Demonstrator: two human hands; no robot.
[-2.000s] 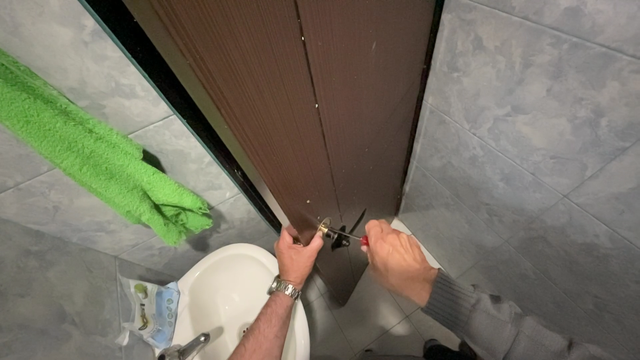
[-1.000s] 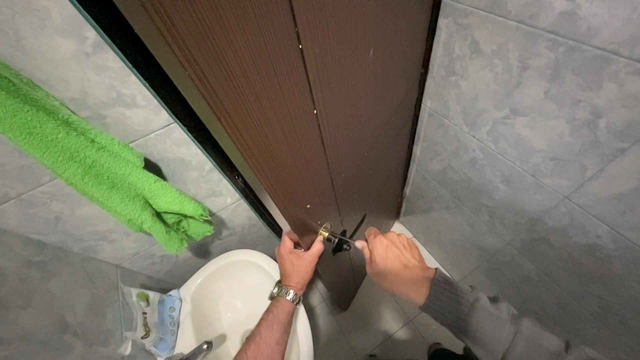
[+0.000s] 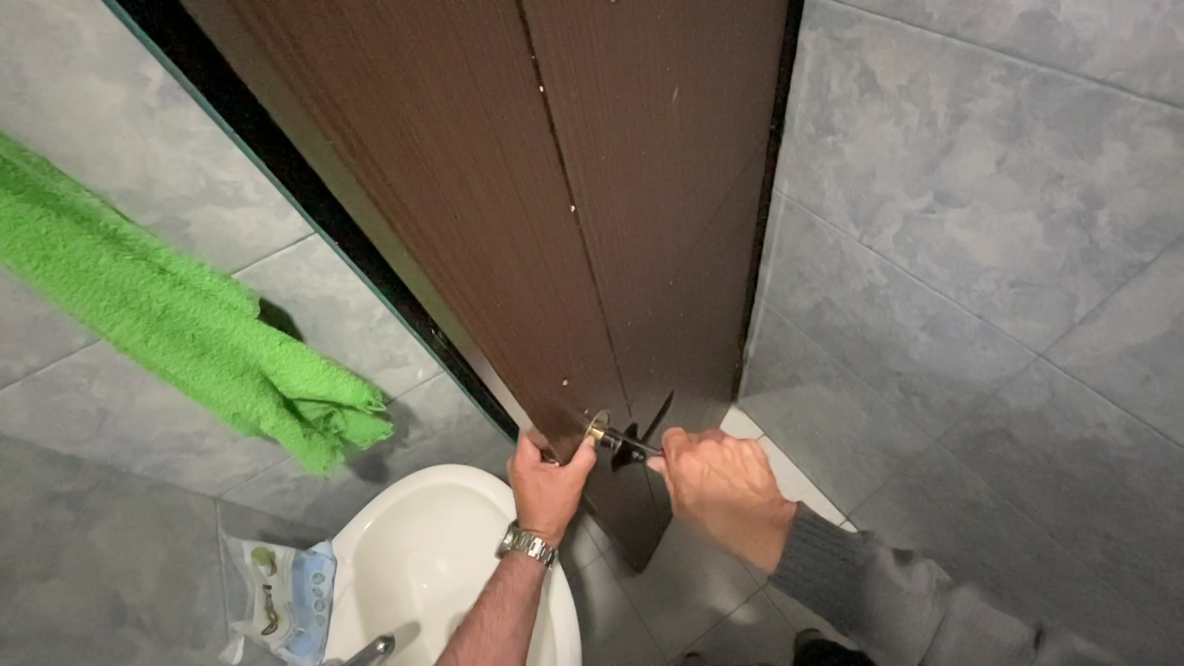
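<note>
A brown folding door [image 3: 518, 231] stands ahead, with a brass-and-black knob or latch assembly [image 3: 606, 432] near its left edge. My left hand [image 3: 548, 481], wearing a metal watch, grips that edge, its thumb against the brass part. My right hand [image 3: 726, 486], in a grey sleeve, is closed around a tool, likely a screwdriver [image 3: 651, 451]; its handle is mostly hidden by the fingers and its shaft points at the hardware. A black handle piece [image 3: 659, 416] sticks up beside the shaft. Where the tip rests cannot be made out.
A white washbasin [image 3: 416, 536] with a metal tap [image 3: 373, 650] stands below on the left, beside a wipes package [image 3: 289, 592]. A green towel [image 3: 185, 324] hangs at the left. Grey tiled walls [image 3: 971, 231] flank the door, and a dark shoe [image 3: 828, 647] shows at the bottom.
My right hand has changed its hold on the tool; the red part seen between its fingers two seconds ago is now covered. My left hand stays at the door edge.
</note>
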